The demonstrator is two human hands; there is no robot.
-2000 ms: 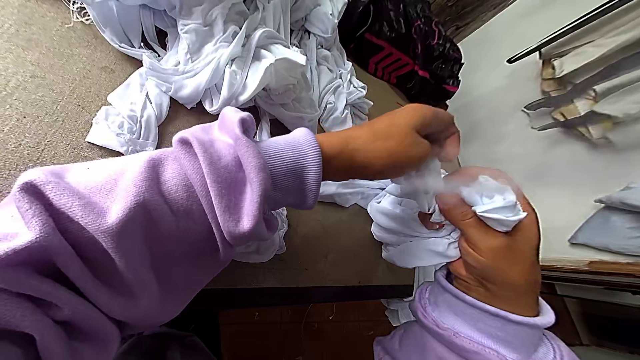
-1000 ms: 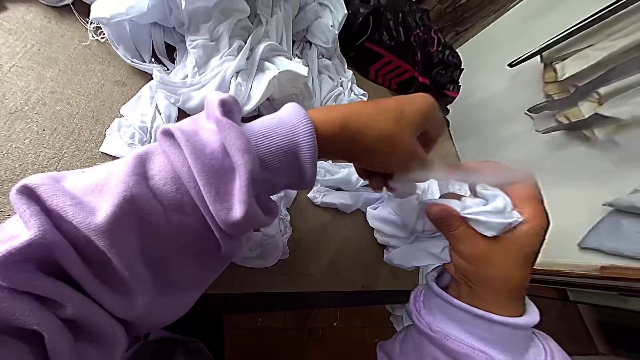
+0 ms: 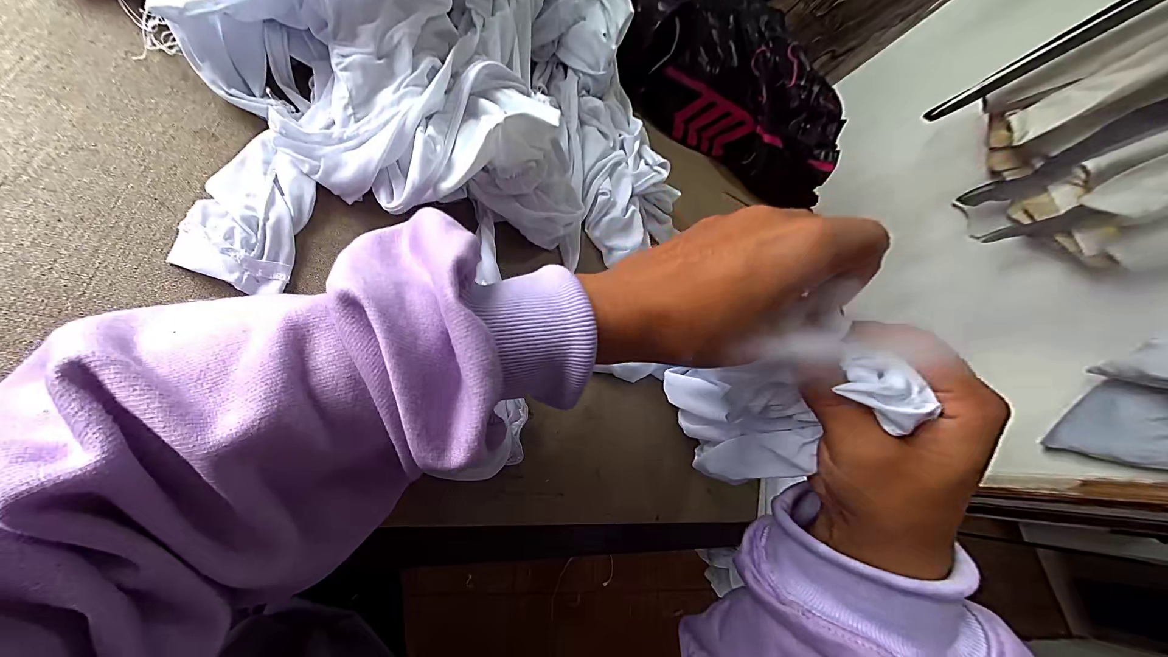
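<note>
Bunched white fabric [image 3: 748, 420] is gripped in my right hand [image 3: 912, 429], with a crumpled end showing between thumb and fingers. My left hand [image 3: 730, 283] reaches across from the left with curled fingers, close above the right hand. Blur covers the space between the hands, and the left fingertips are hidden, so whether they pinch the fabric is not clear. Behind my left arm lies a large tangled heap of white cloth [image 3: 411, 109], one hemmed end spreading to the left.
A black plastic bag [image 3: 748, 91] with pink marks stands behind the heap on the brown table [image 3: 82, 182]. On the right are a white surface [image 3: 912, 182], a dark rod [image 3: 1040, 59], hanging pale cloth strips [image 3: 1077, 182] and folded grey fabric [image 3: 1113, 420]. Loose threads [image 3: 157, 32] lie at upper left.
My left hand has shifted slightly in the picture and remains close to the right hand. The right hand keeps its hold on the white fabric throughout.
</note>
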